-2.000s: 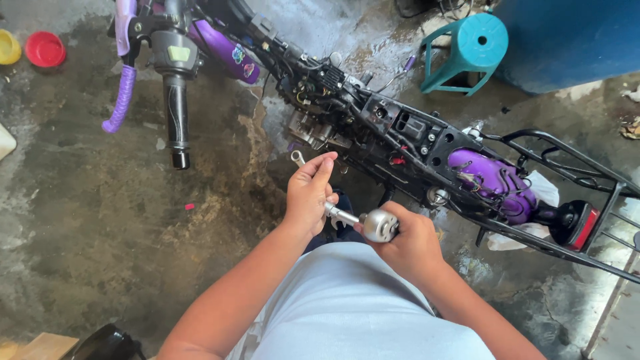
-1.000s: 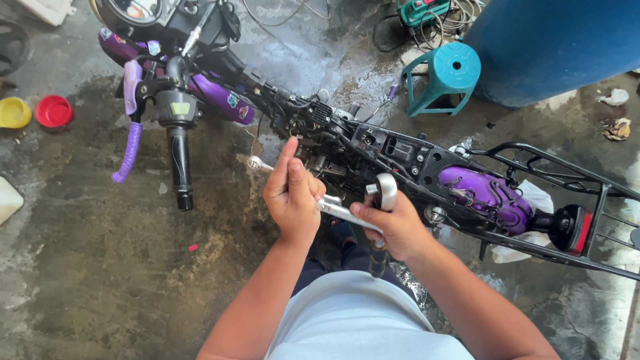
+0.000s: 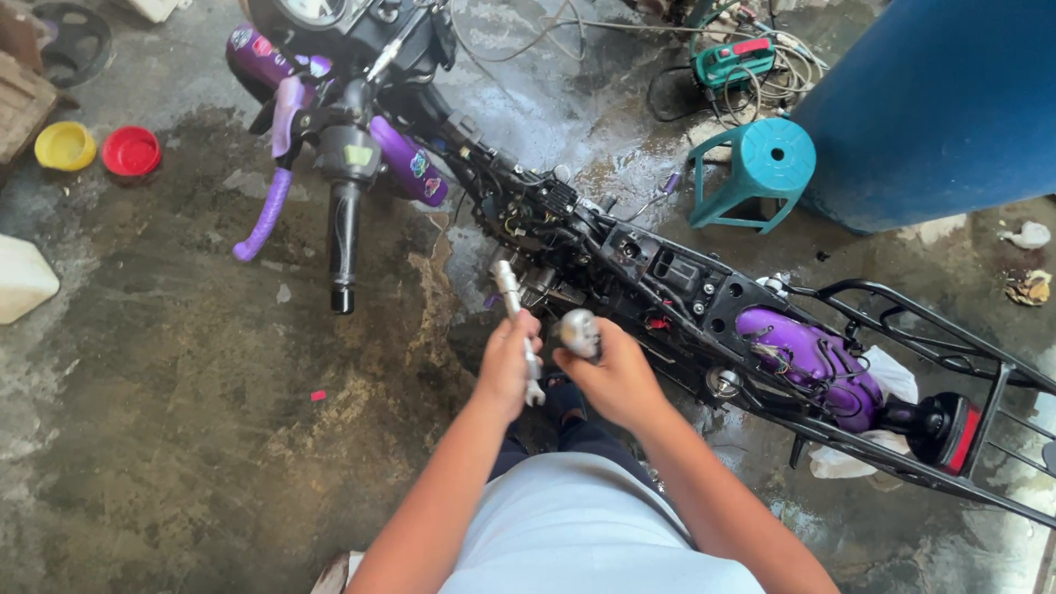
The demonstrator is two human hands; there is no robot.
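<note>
My left hand is closed around metal tools: a combination wrench, whose open end sticks out below the fist, and a socket extension bar, which points up past the fingers. My right hand grips a socket ratchet; its round head shows blurred above the thumb and its handle is hidden. The two hands are close together, with a small gap between the tools. Just beyond them lies the bare frame of a motorcycle, with wiring and a purple rear fender.
The handlebar grip and purple lever jut out at the left. Behind the frame are a teal plastic stool, a blue barrel and a green corded machine. A red bowl and yellow bowl sit at the far left.
The ratchet and the tools in my left hand have come apart, where they overlapped one second ago. The left hand's tools now stand more upright. The view has shifted toward the handlebar.
</note>
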